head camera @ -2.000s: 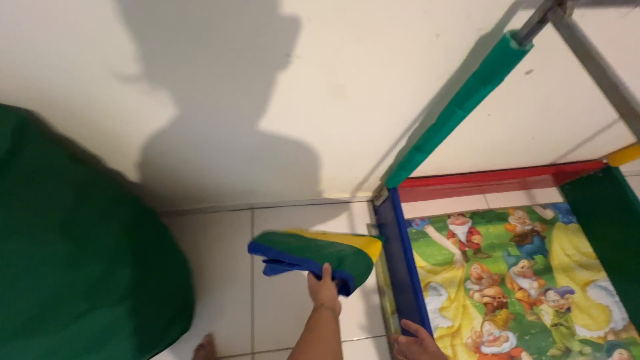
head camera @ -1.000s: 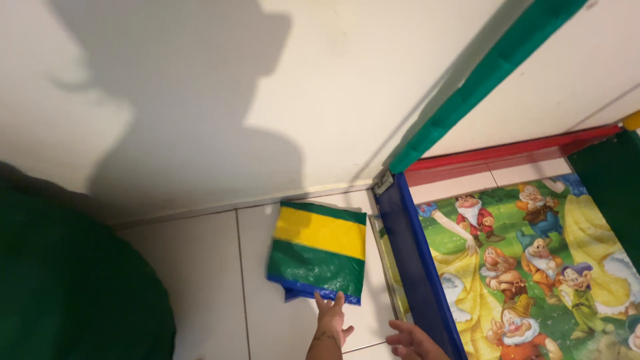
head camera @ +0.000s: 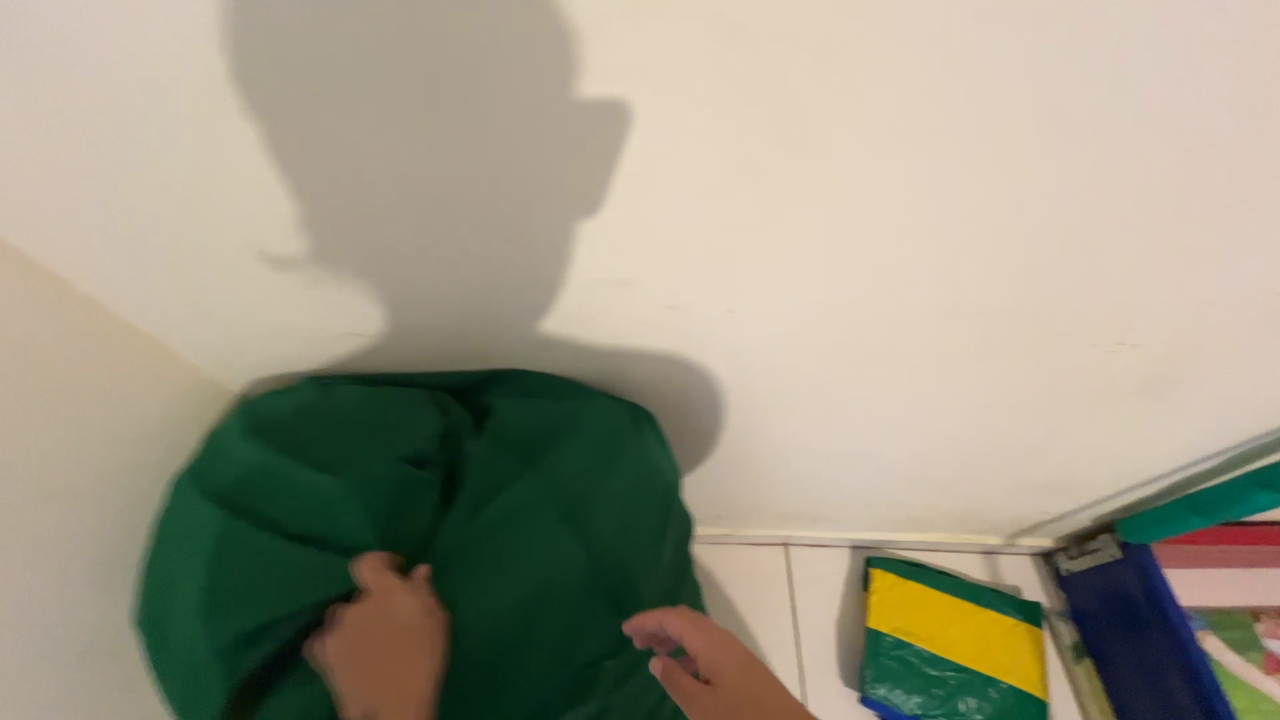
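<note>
A big, round, dark green fabric bag or bean bag (head camera: 560, 520) stands in the corner at lower left. My left hand (head camera: 385, 635) is on its front, fingers bent and pressed into a fold of the cloth; the fabric is bunched there. My right hand (head camera: 710, 660) hovers at the bag's right edge, fingers curled apart, holding nothing. On the floor to the right lies a folded green, yellow and blue plastic sheet (head camera: 955, 650), touched by neither hand.
At the far right is a blue padded side (head camera: 1140, 630) of a frame, with a red bar (head camera: 1225, 540), a green-covered pole (head camera: 1210, 505) and a printed mat (head camera: 1240, 650). A pale wall (head camera: 900, 250) rises behind, over white floor tiles (head camera: 745, 590).
The view has swung left to the green bag. The folded sheet, held by my left hand two seconds ago, now lies released on the tiles. My left hand has moved onto the bag.
</note>
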